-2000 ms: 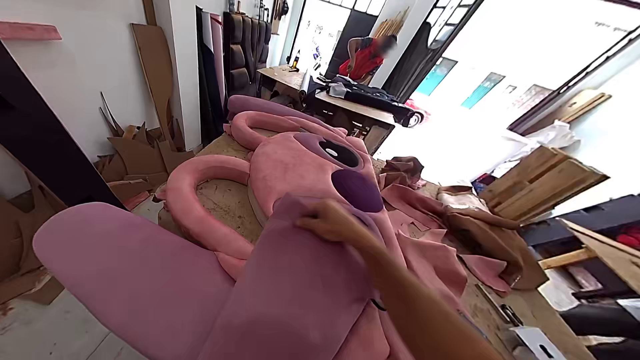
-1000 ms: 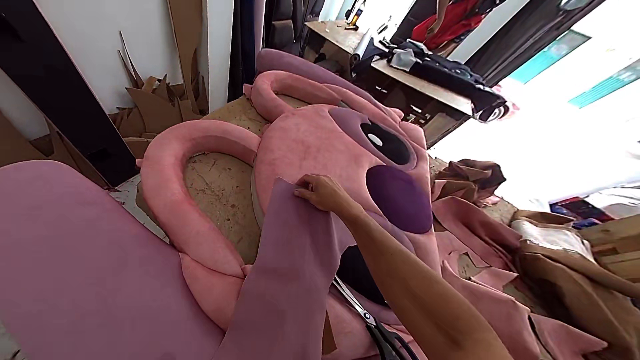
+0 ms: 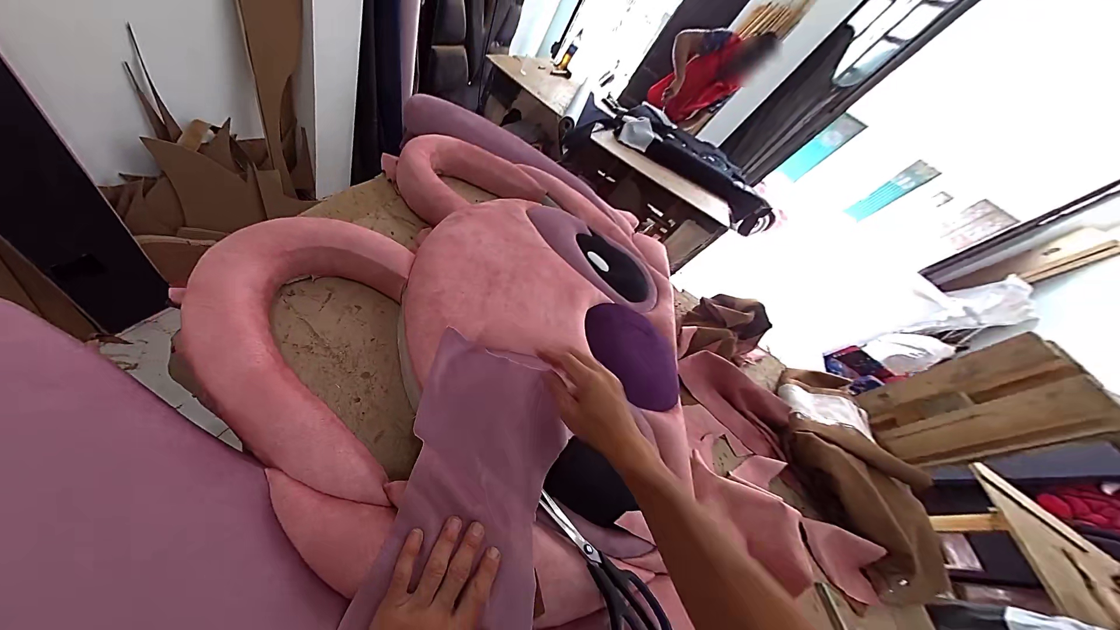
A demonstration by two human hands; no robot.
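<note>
A strip of mauve fabric [image 3: 490, 429] lies over a large pink padded character head [image 3: 499, 280], which has a purple nose [image 3: 632, 357], black-and-white eye and curved pink tubes. My right hand [image 3: 595, 402] pinches the strip's upper right corner between thumb and fingers, just left of the nose. Low in the view, my left hand [image 3: 442, 577] rests flat on the strip with fingers spread. Black-handled scissors [image 3: 591, 553] lie right of the strip on the padded head, touched by neither hand; their blade tips are partly hidden. A big mauve padded piece [image 3: 131, 499] fills the lower left.
Pink fabric offcuts [image 3: 752, 516] and brown material [image 3: 862, 472] lie along the right of the worktable [image 3: 346, 367]. Cardboard scraps [image 3: 206, 179] stand by the wall. Wooden boards [image 3: 989, 398] are at right. A person in red [image 3: 709, 79] bends over another table at the back.
My left hand now shows flat on the mauve strip; it was not visible before. My right hand still holds the strip's upper end, which now spreads wider than one second ago.
</note>
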